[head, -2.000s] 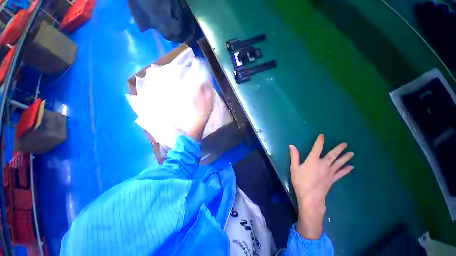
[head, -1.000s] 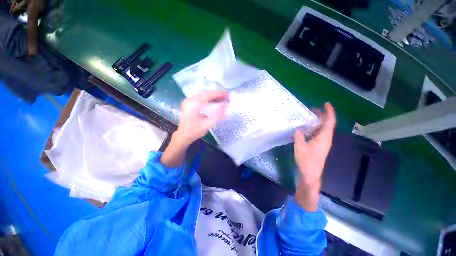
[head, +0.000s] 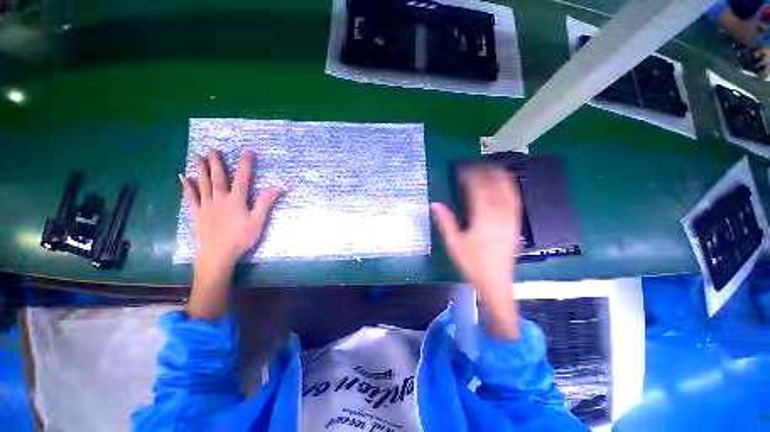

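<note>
A silvery bubble-wrap sheet (head: 338,194) lies flat on the green bench in front of me. My left hand (head: 224,207) rests on its left part, fingers spread, holding nothing. My right hand (head: 483,224) is blurred and lies over the left part of a dark flat panel (head: 553,198) to the right of the sheet. The hand hides part of the panel, and I cannot tell if it grips it. A black bracket (head: 84,224) with two parallel bars lies on the bench left of the sheet.
Panels with brackets lie on bubble wrap at the far side (head: 422,38) and to the right (head: 728,236). A white post (head: 591,76) slants above the bench. A carton of white sheets (head: 93,363) is below left, a white parts box (head: 626,337) below right. Another person's hand (head: 743,29) shows top right.
The bubble-wrap sheet, held between both hands before, now lies flat on the bench. My right hand has moved onto the dark panel. The view has turned to the right.
</note>
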